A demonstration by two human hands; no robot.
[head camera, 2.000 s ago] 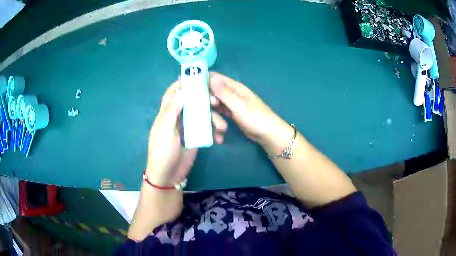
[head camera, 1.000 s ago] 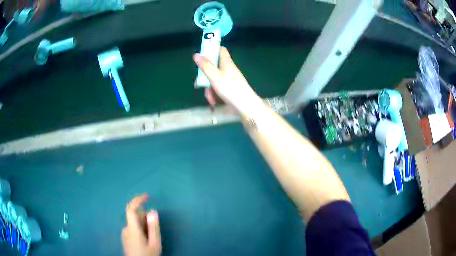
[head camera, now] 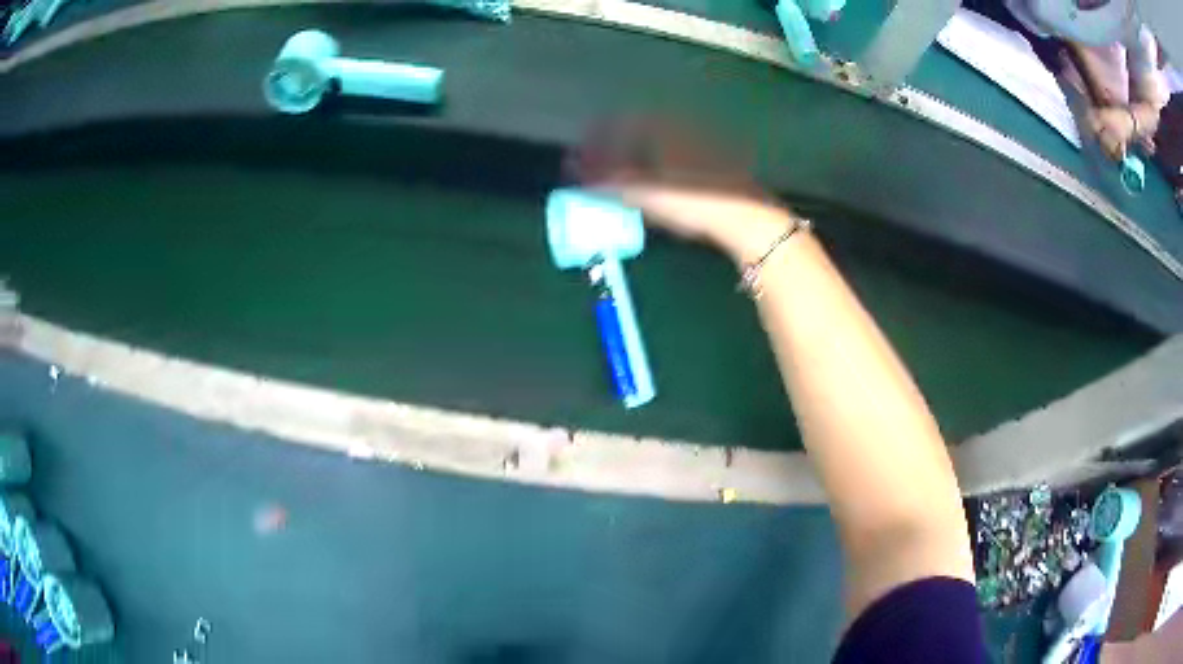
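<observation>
An open fan unit (head camera: pixel 620 311) lies on the dark green conveyor belt (head camera: pixel 324 285), its light-blue head up and its bright blue strip showing in the handle. My right hand (head camera: pixel 675 175) reaches over the belt at the unit's head; its fingers are blurred, so I cannot tell if they touch or grip it. Another light-blue handheld fan (head camera: pixel 350 78) lies on its side farther back. My left hand is not in view.
A pale metal rail (head camera: pixel 428 448) separates belt and green bench. Open fan units (head camera: pixel 71 607) stand at the lower left. The parts tray (head camera: pixel 1025 545) and set-aside fans (head camera: pixel 1113 519) are at the lower right. Another person's hands (head camera: pixel 1118 123) show at the upper right.
The view has shifted over the belt. The fan that my right hand held is no longer seen in it. The hand is now by the open fan unit. My left hand has left the view.
</observation>
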